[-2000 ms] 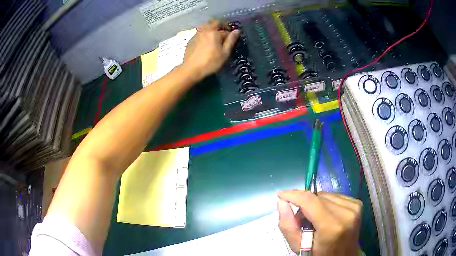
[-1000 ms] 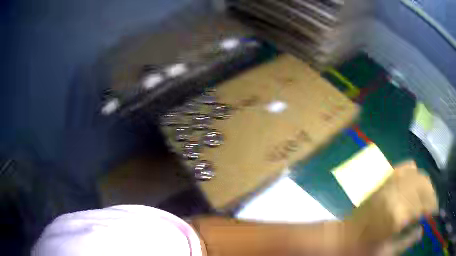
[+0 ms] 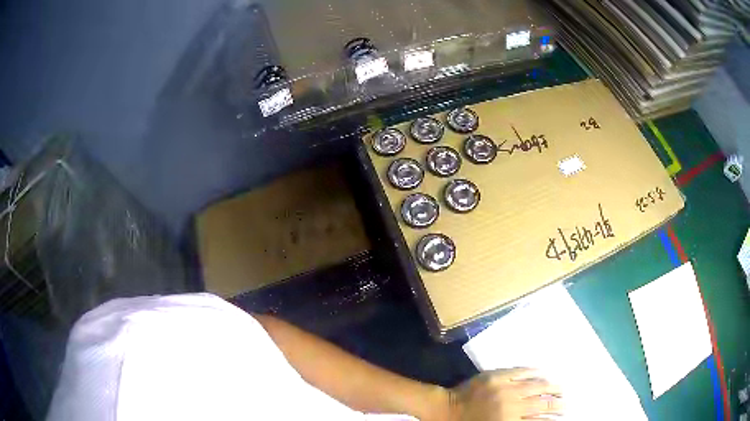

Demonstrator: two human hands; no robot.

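Note:
My left hand [image 3: 510, 397] lies palm down with fingers spread a little on the white record sheet [image 3: 563, 337], at the bottom right. It holds nothing. The sheet shows no readable print and its lower part is cut off by the frame. A smaller pale sheet [image 3: 673, 333] lies to its right on the green mat. My right hand is out of the picture. Several small ringed speakers [image 3: 436, 252] stand in short rows on the left part of the brown cardboard carton [image 3: 510, 222], which bears black writing.
Clear plastic trays [image 3: 460, 59] with white labels and a few dark parts are at the top. Layered cardboard sheets [image 3: 650, 49] stand at the upper right. A small white bottle [image 3: 733, 168] is at the right edge. Another brown carton [image 3: 284, 230] sits lower left, beside a plastic bag [image 3: 107, 247].
The view has swung left to the carton and trays. My left hand has left the clear tray and come down onto the white sheet. My right hand with the pen has gone out of view.

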